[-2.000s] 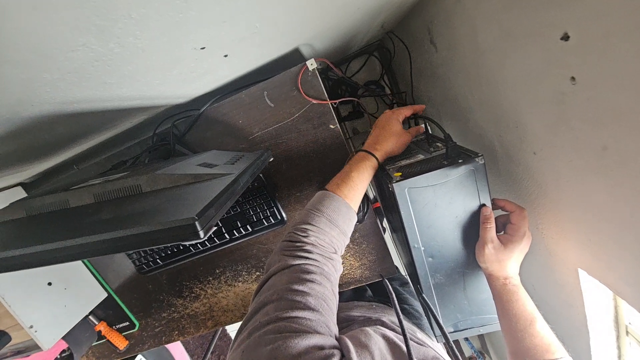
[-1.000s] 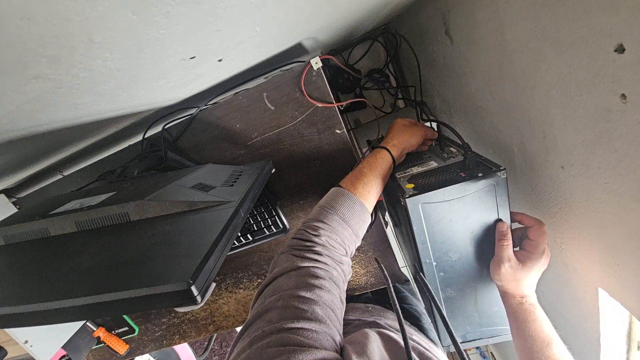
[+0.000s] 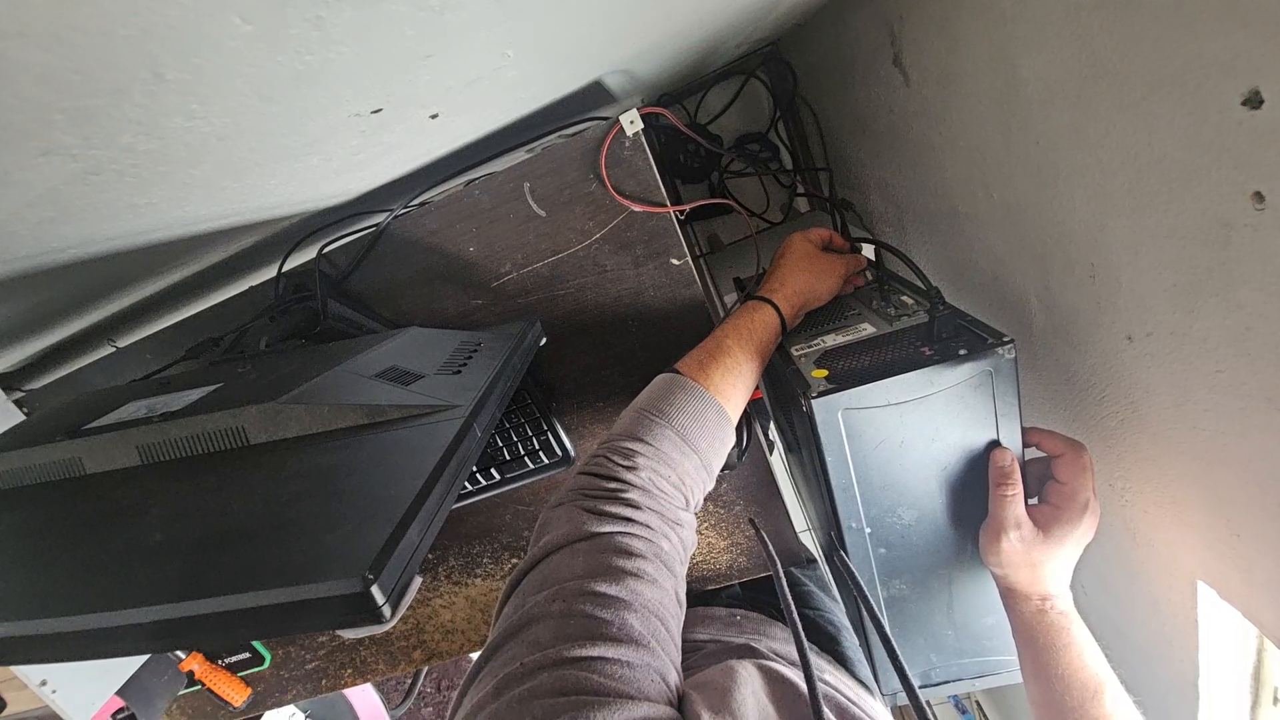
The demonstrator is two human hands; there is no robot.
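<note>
A desktop computer tower (image 3: 920, 500) stands tilted between the desk and the wall, its rear panel facing up and away from me. At that rear panel, my left hand (image 3: 815, 270) has its fingers bent round something small among the cables, probably a plug, though the fingers hide it. A black cable (image 3: 900, 255) arches from the panel just right of those fingers. My right hand (image 3: 1045, 500) grips the tower's right edge, thumb on the side panel and fingers behind the edge.
On the dark wooden desk (image 3: 600, 300) are a monitor (image 3: 250, 480) seen from behind and a black keyboard (image 3: 515, 450). A red wire (image 3: 605, 165) loops over the desk's corner. Tangled black cables (image 3: 760, 150) lie beyond the tower. An orange-handled tool (image 3: 215, 680) is at lower left. Walls border the desk and tower.
Two seconds ago my left hand was spread more openly over the rear panel; its fingers are now drawn together there. My right hand still holds the tower's edge. The view has shifted, showing more monitor.
</note>
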